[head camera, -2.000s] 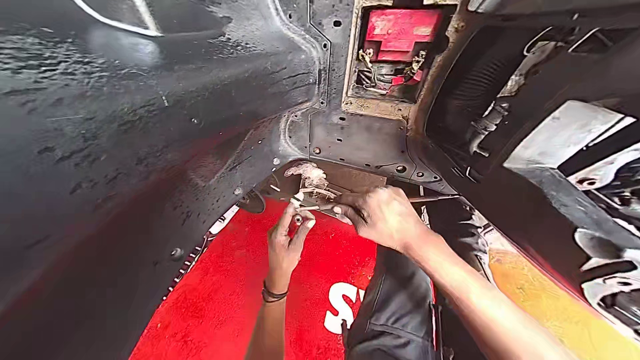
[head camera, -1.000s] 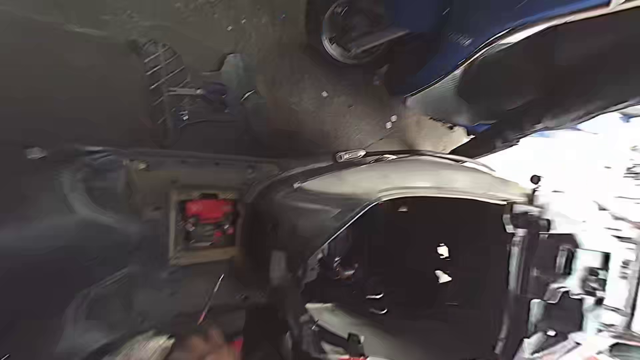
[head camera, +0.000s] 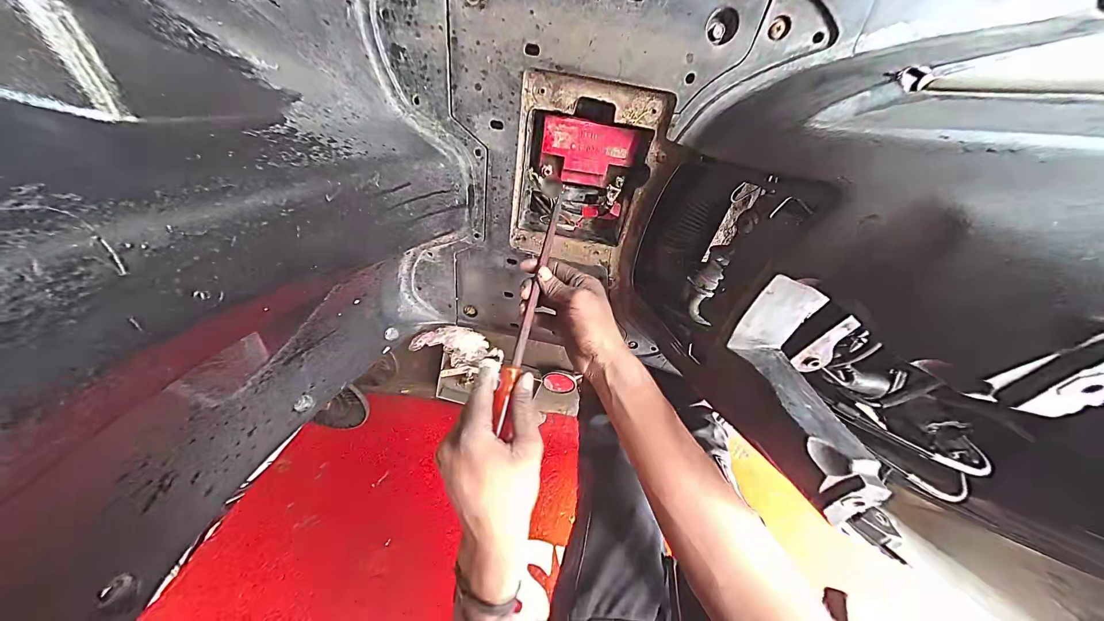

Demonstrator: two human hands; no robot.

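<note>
A long screwdriver [head camera: 532, 315] with an orange handle runs up from my hands to the battery opening. My left hand [head camera: 493, 448] grips its handle, and my right hand [head camera: 573, 302] has its fingers around the shaft just below the opening. The tip reaches the near edge of a red battery or cover [head camera: 588, 151], close to the left terminal; whether it touches anything there cannot be told. Wires and a small red piece [head camera: 601, 211] lie in the rectangular recess [head camera: 529, 172], which has a dirty metal rim.
Dark scooter body panels [head camera: 259, 198] rise at left and right. A crumpled rag or plastic [head camera: 457, 343] lies above my left hand, near a small box and a round red lid [head camera: 559, 382]. Exposed metal parts and cables [head camera: 914, 431] are at right, with a red mat [head camera: 345, 517] below.
Two seconds ago both hands were together lower down, near the rag; now my right hand is up by the opening and the screwdriver points into it. The view swung away and back between.
</note>
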